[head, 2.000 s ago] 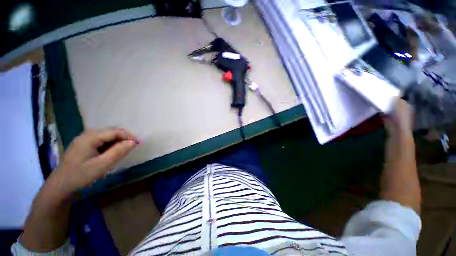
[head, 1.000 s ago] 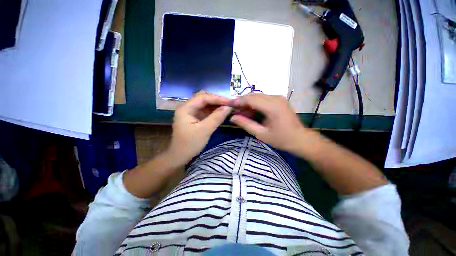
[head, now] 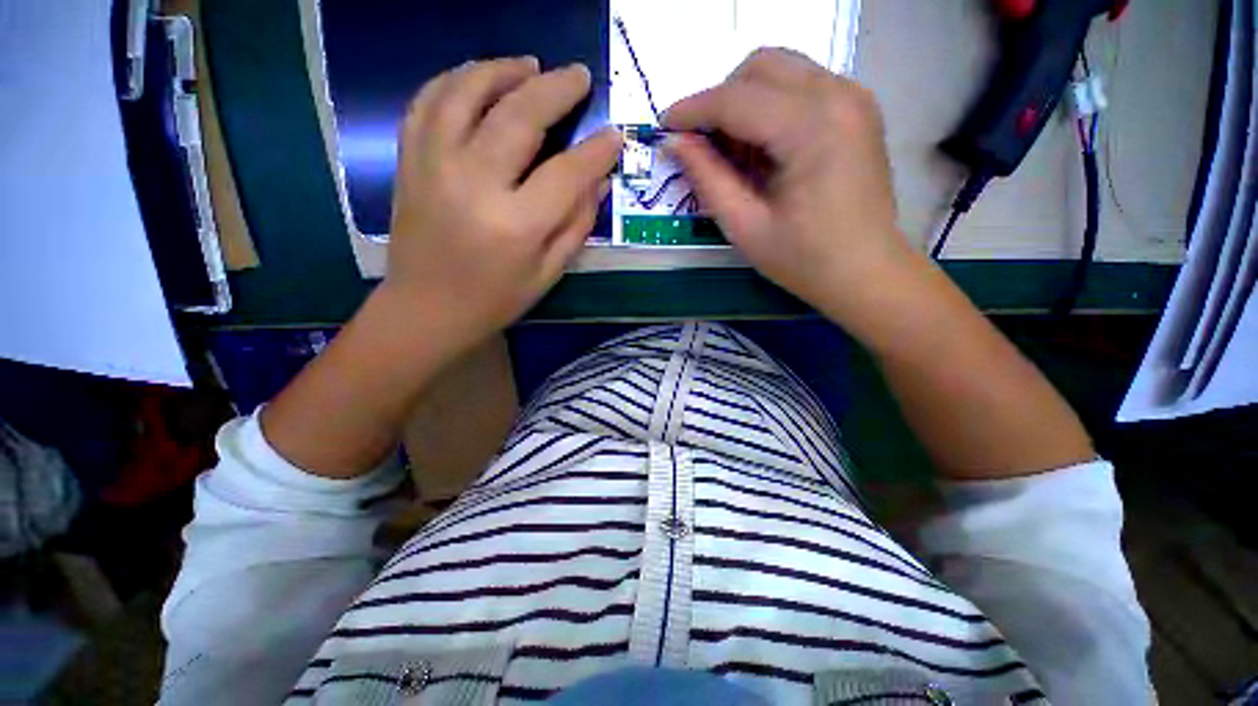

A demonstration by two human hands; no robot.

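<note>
The display unit lies on the beige mat, with a dark glossy screen panel [head: 455,35] on its left half and a white half [head: 745,28] on its right. A small circuit board [head: 662,229] with green and pale parts sits at the near edge beside the panel. Dark lead wires [head: 637,62] loop over the white half. My left hand [head: 504,179] rests over the panel, fingertips at the board's left side. My right hand [head: 793,166] pinches a dark lead wire between thumb and forefinger, just right of the board's upper part.
The black soldering gun [head: 1024,97] lies to the right, with its power cord [head: 1090,179] and white connector beside it. White separator sheets stand at the right [head: 1214,290] and left [head: 69,207]. The green bench edge [head: 828,293] runs along the near side.
My hands have moved from the unit's near edge up onto the board, and my right fingers now pinch a wire. The view has shifted closer, and the gun appears nearer the top right.
</note>
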